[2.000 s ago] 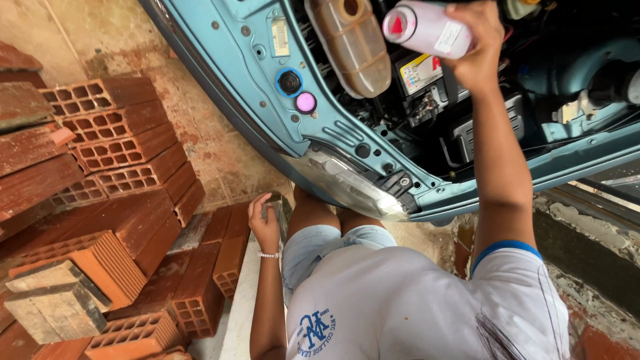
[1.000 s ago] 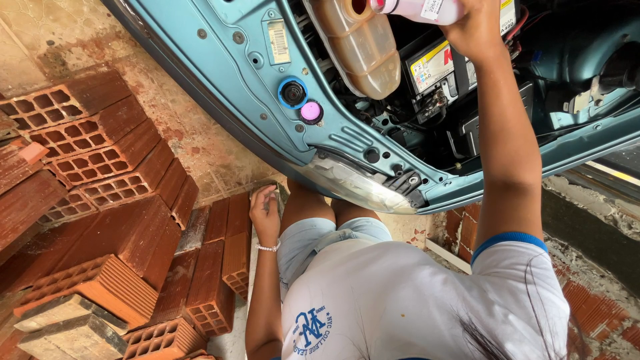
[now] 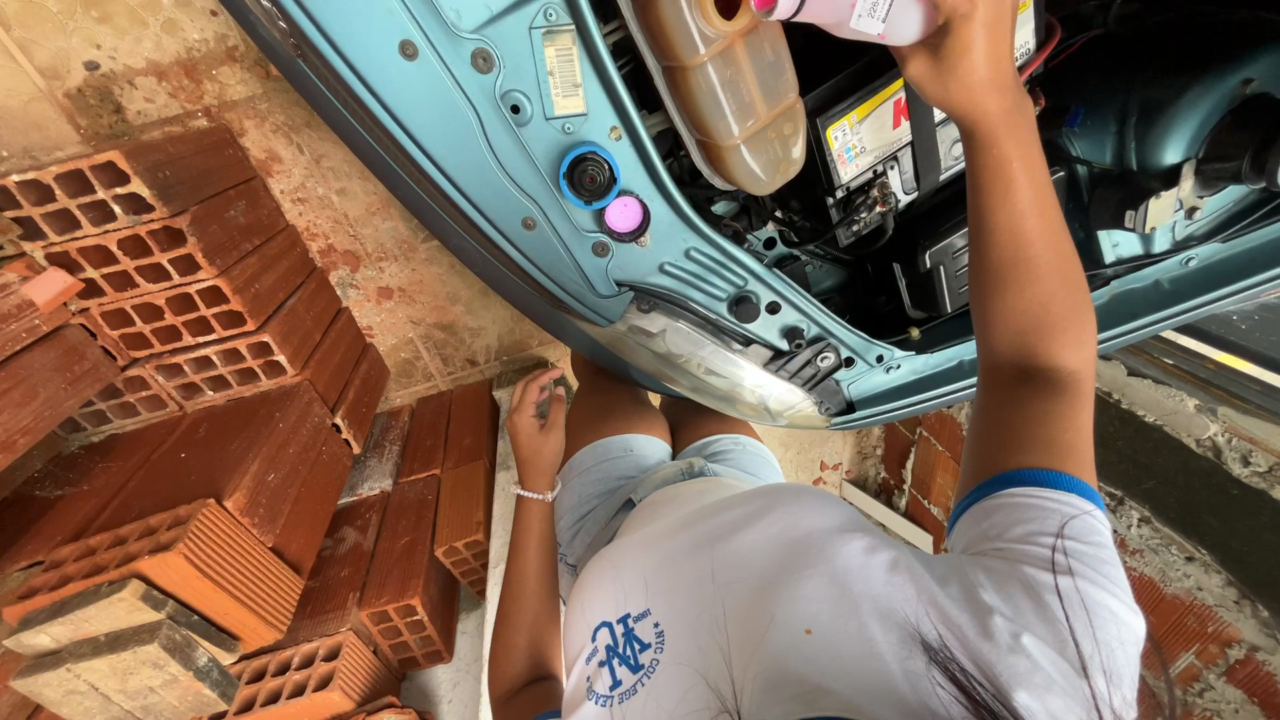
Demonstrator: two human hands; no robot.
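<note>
In the head view my right hand [image 3: 960,55] grips a plastic bottle of pink liquid [image 3: 880,15], tipped on its side. The bottle's mouth is beside the open filler neck of a translucent brownish coolant expansion tank [image 3: 745,110]; whether liquid flows cannot be told. My left hand [image 3: 537,415] hangs by my thigh, fingers curled, with a small thing that I cannot make out between them. Two caps lie on the teal front panel [image 3: 480,130] of the car: a black one with a blue rim [image 3: 589,176] and a black one with pink inside [image 3: 626,215].
A car battery [image 3: 880,130] sits beside the tank, with cables near it. The headlight [image 3: 700,365] is close to my legs. Stacked hollow clay bricks [image 3: 180,300] stand at the left, with pale blocks [image 3: 125,660] below. A brick wall [image 3: 930,465] shows behind my right arm.
My right hand has brought the bottle over to the tank's filler neck and tipped it further. My left hand stays low at my side. The view has shifted somewhat.
</note>
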